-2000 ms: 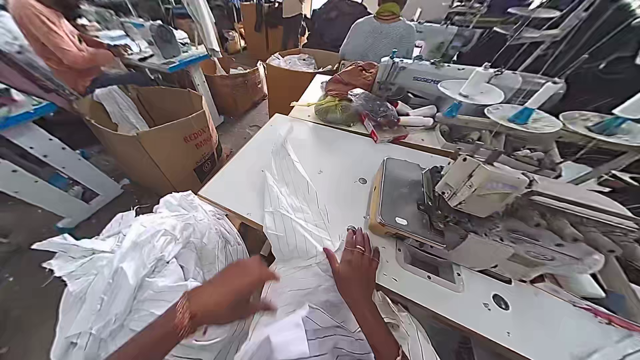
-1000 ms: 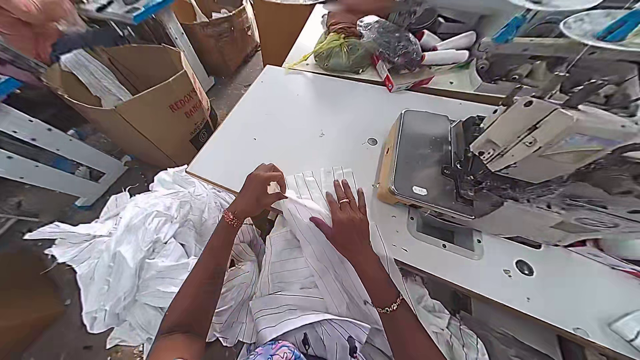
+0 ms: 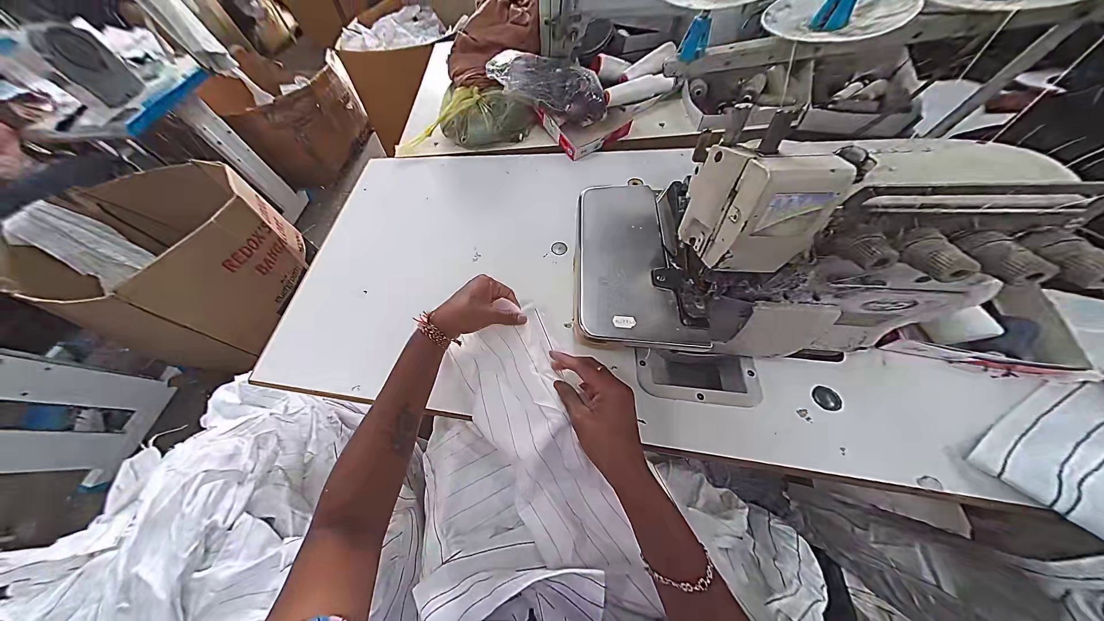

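White fabric with dark pinstripes (image 3: 517,405) runs from my lap up onto the white sewing table (image 3: 414,224). My left hand (image 3: 479,308) pinches its top left corner between thumb and fingers. Lower and to the right, my right hand (image 3: 599,410) holds the fabric's right edge between thumb and index finger. An overlock sewing machine (image 3: 759,216) stands to the right of both hands, its flat metal plate (image 3: 621,267) nearest them. No fabric shows under its presser foot.
White striped cloth (image 3: 207,500) is heaped at the lower left. An open cardboard box (image 3: 172,285) stands left of the table. Behind are a tied plastic bag (image 3: 487,116), thread cones (image 3: 642,86) and a red-white box (image 3: 586,134). More striped fabric (image 3: 1052,448) lies at the right edge.
Two seconds ago my left hand was above the fabric and my right hand flat on it. One second ago both were at its upper edge. Now both pinch the edge. The view has shifted.
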